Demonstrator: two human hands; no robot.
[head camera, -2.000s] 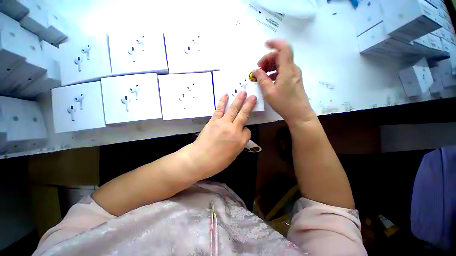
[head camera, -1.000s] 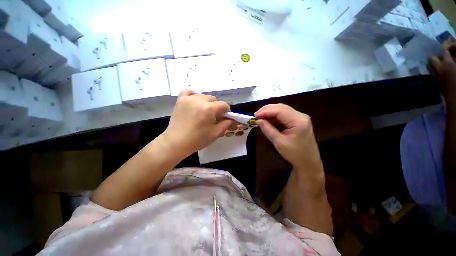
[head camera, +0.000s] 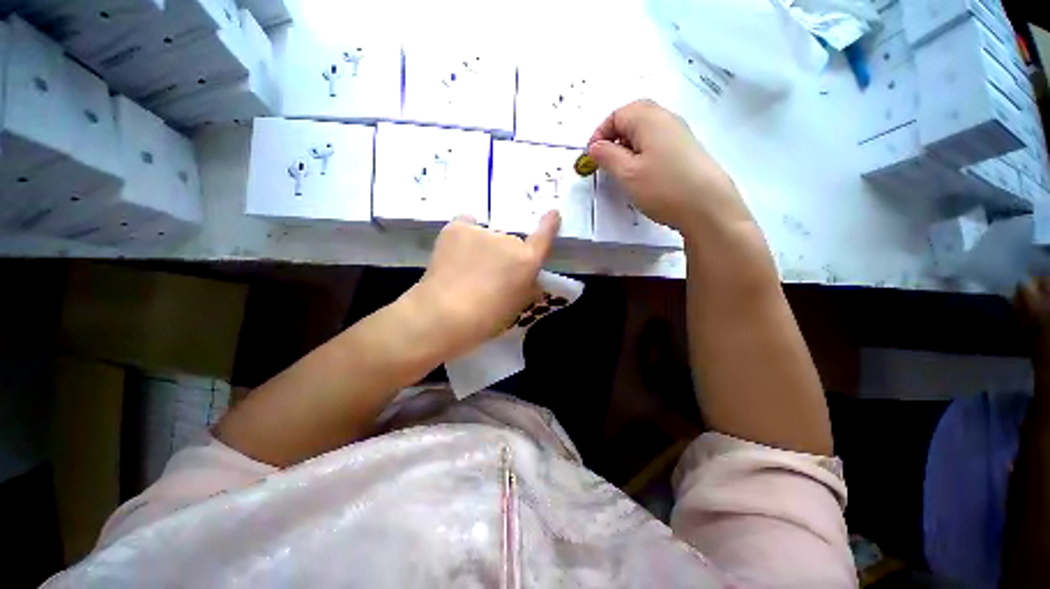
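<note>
White earbud boxes lie in two rows on the table. My right hand (head camera: 668, 167) pinches a round gold sticker (head camera: 586, 165) at the top right corner of a front-row box (head camera: 541, 190). My left hand (head camera: 484, 276) holds a sticker sheet (head camera: 489, 366) below the table edge; gold discs show on it beside the palm and its plain part hangs down. The left index finger points out onto the lower edge of the same box. Another front-row box (head camera: 622, 219) lies partly under my right hand and wrist.
Stacked white boxes (head camera: 69, 127) stand at the left and more stacked boxes (head camera: 961, 98) at the right. Crumpled translucent plastic (head camera: 760, 46) lies at the far side. A person in purple (head camera: 979, 489) is at the right edge. Brown cartons (head camera: 173, 328) are below the table at left.
My right hand has moved from the sticker sheet up to a box corner with a sticker. My left hand keeps the sheet, its index finger now extended. The view has shifted.
</note>
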